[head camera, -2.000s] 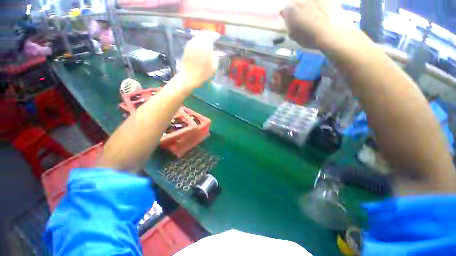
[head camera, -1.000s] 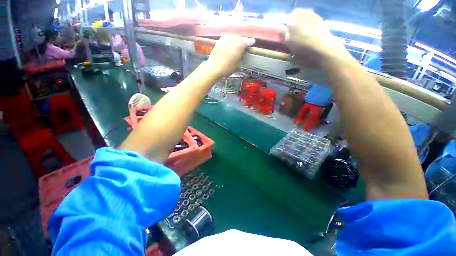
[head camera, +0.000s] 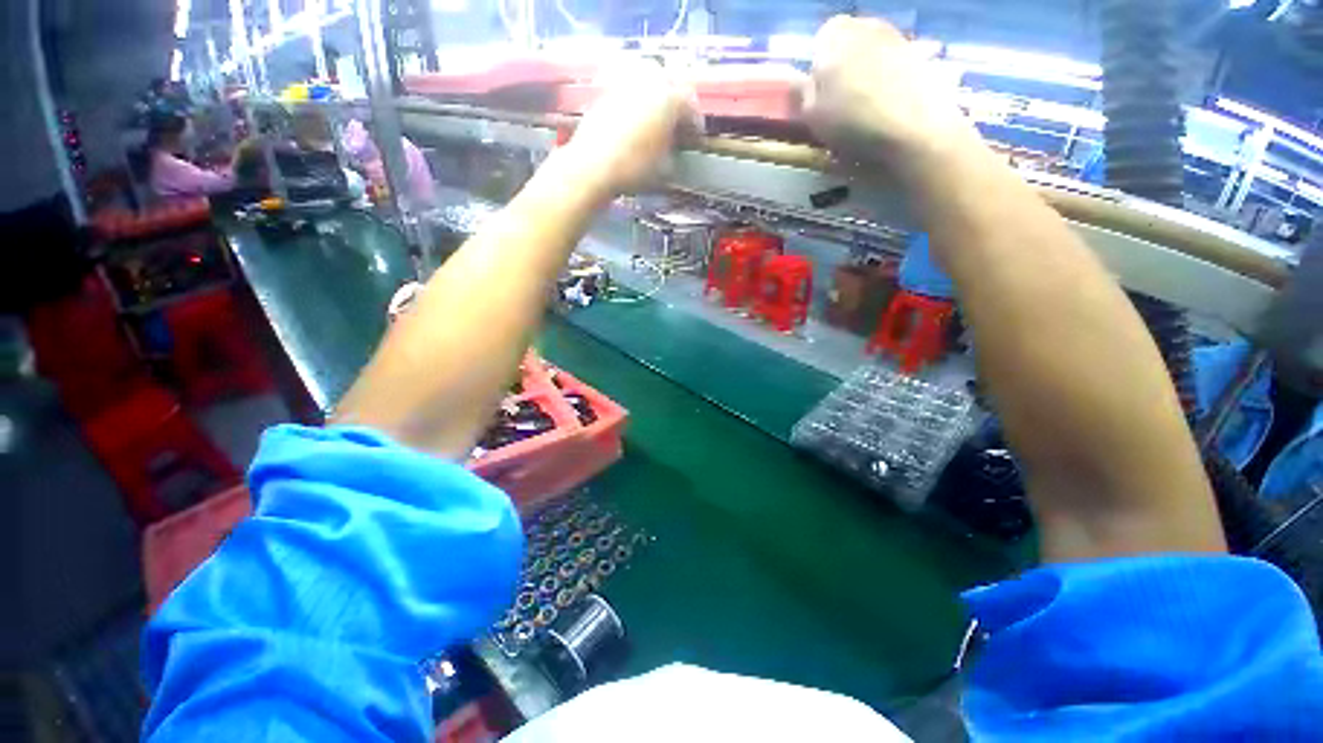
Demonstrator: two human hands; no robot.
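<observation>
A pinkish-red bin (head camera: 747, 93) is up at the raised shelf in front of me, washed out by bright light. My left hand (head camera: 636, 128) is raised with its fingers curled at the bin's near side; its fingertips are blurred. My right hand (head camera: 882, 95) is raised to the right of it and closed on the bin's near edge. What is inside the bin cannot be seen.
Below my arms, the green bench (head camera: 726, 559) holds an orange-red parts bin (head camera: 559, 457), rings in rows (head camera: 566, 566), a wire spool (head camera: 583, 639) and stacked clear trays (head camera: 888, 433). A black ribbed hose (head camera: 1146, 131) hangs at right. People sit far left.
Since two seconds ago both hands have come to the red bin at the shelf. Since one second ago my left hand has moved slightly left; the view has shifted a little.
</observation>
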